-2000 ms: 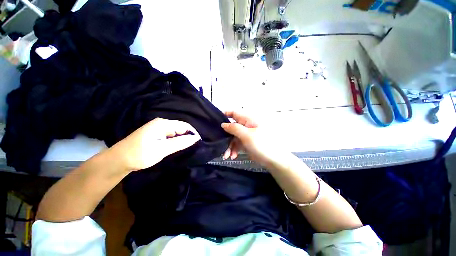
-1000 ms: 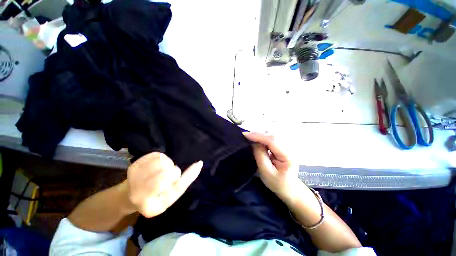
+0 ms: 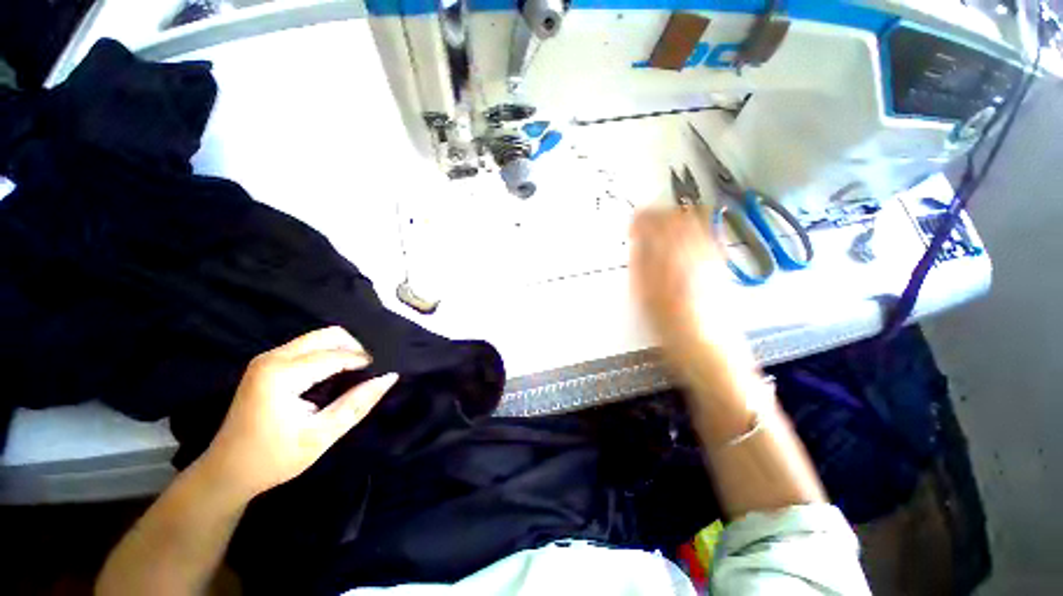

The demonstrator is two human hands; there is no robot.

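Observation:
A black garment (image 3: 268,279) lies in a large heap over the left of the white table and down onto my lap. My left hand (image 3: 305,408) is on top of it, with thumb and forefinger apart and dark cloth showing between them. My right hand (image 3: 676,274) is blurred, at the thread snips (image 3: 685,186). Only the snips' blades show beyond my fingertips; their handle is hidden, and I cannot tell if the hand grips them. The blue-handled fabric shears (image 3: 758,233) lie just right of the hand.
The white sewing machine head (image 3: 804,47) spans the top, with its ridged tension dial (image 3: 513,163) above the table. Small scraps lie near the dial. A tape measure strip (image 3: 583,382) runs along the table's front edge. A dark cord (image 3: 933,256) hangs at the right.
My right hand has let go of the garment edge and moved right and away from me to the snips. My left hand is still over the garment. The view has shifted right.

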